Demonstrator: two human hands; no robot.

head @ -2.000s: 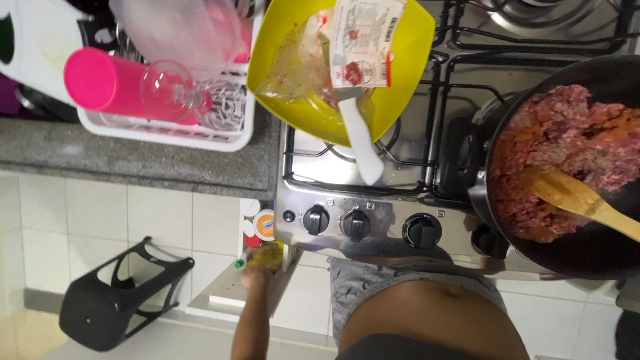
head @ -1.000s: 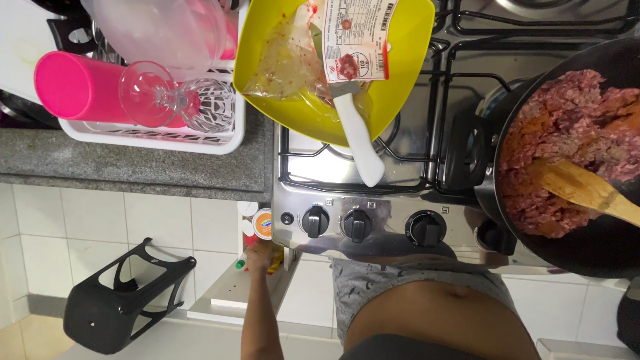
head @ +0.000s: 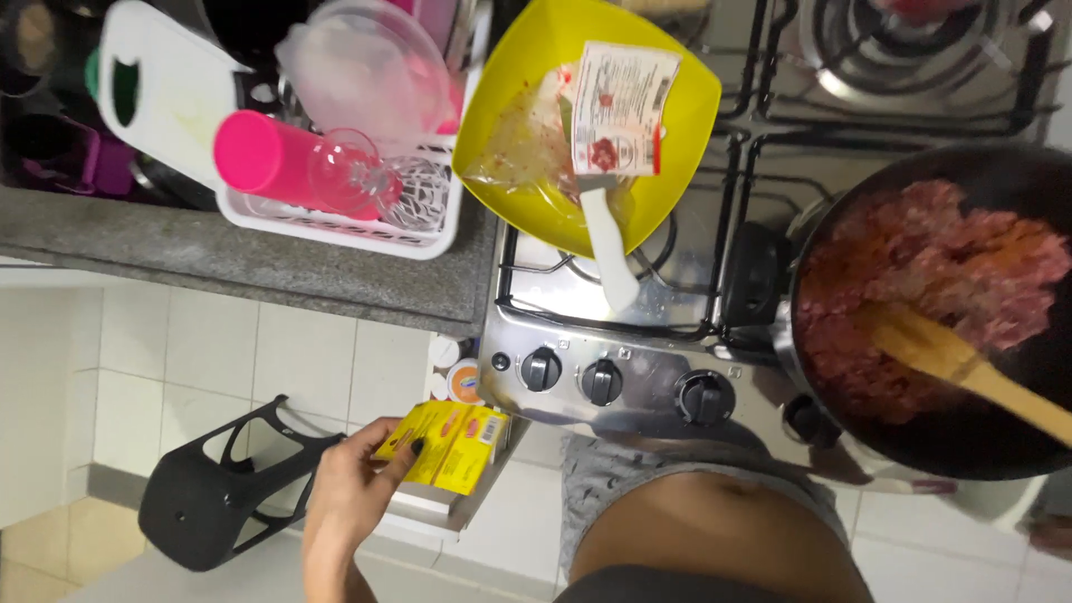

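Note:
My left hand (head: 356,481) holds a yellow cardboard packet (head: 444,444) by its left side, thumb on top, above an open white drawer (head: 440,525) beside the stove front. Jars with white and orange lids (head: 463,381) show behind the packet. My right hand cannot be made out. On the stove, a black pan (head: 930,456) holds raw-looking minced meat (head: 946,243) with orange patches, a wooden spatula (head: 930,343) resting in it. A yellow bowl (head: 695,126) holds plastic wrapping, a printed label (head: 624,109) and a white-handled knife (head: 610,251), its handle over the rim.
Control knobs (head: 601,382) line the stove's front edge, close to my body. At the left, a white dish rack (head: 335,239) with a pink cup (head: 268,155) and a clear glass (head: 356,167) stands on the stone counter (head: 352,285). A black stool (head: 201,502) is below.
My left hand was down in the drawer one second ago; now it is up to the left, holding the yellow packet. The spatula still rests in the pan.

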